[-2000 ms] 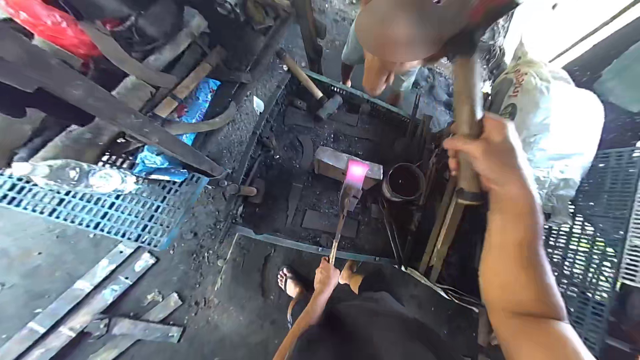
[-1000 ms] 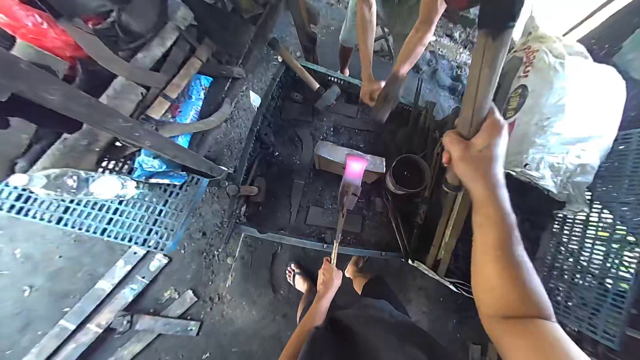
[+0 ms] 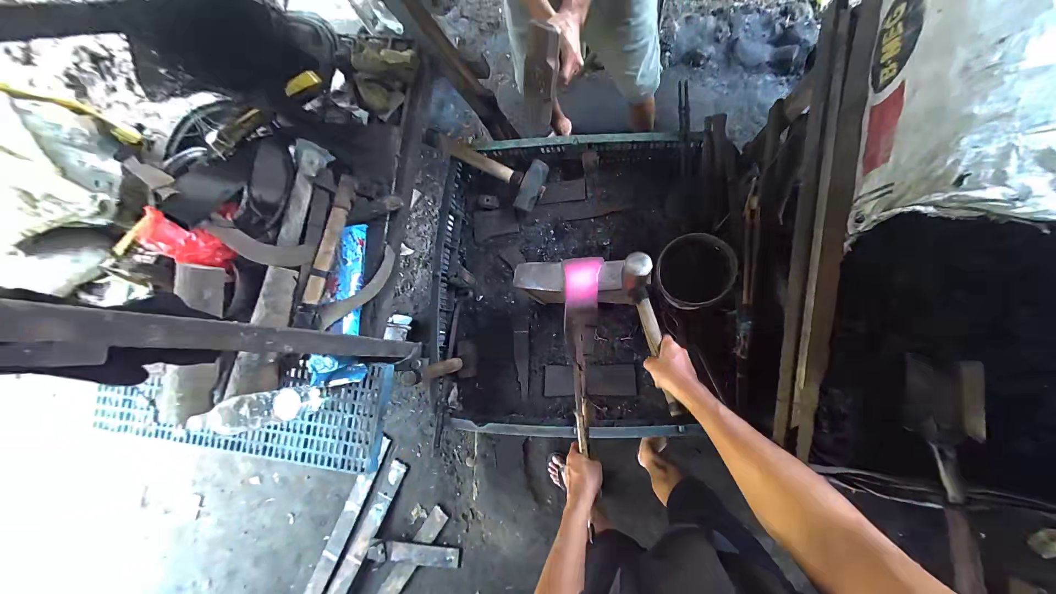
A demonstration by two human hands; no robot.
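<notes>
My left hand point(image 3: 584, 474) grips the near end of long tongs point(image 3: 581, 388). At their far end a flat metal workpiece point(image 3: 582, 285), glowing pink, lies across the steel anvil block point(image 3: 540, 278). My right hand point(image 3: 675, 367) is closed on the wooden handle of a ball-peen hammer point(image 3: 638, 268), its head over the right part of the block, just right of the glowing metal. Whether the hammer touches the block cannot be told.
A sledgehammer point(image 3: 532, 183) lies at the bed's far left corner, a smaller hammer point(image 3: 466, 360) at its left edge. A round bucket point(image 3: 697, 271) stands right of the block. Another person's hands point(image 3: 569, 41) hold a wooden piece beyond the bed. Metal bars point(image 3: 363, 528) lie at lower left.
My right hand, raised with the hammer at the right before, has come down beside the glowing metal. The other person's hands have moved back from the bed. The view has shifted.
</notes>
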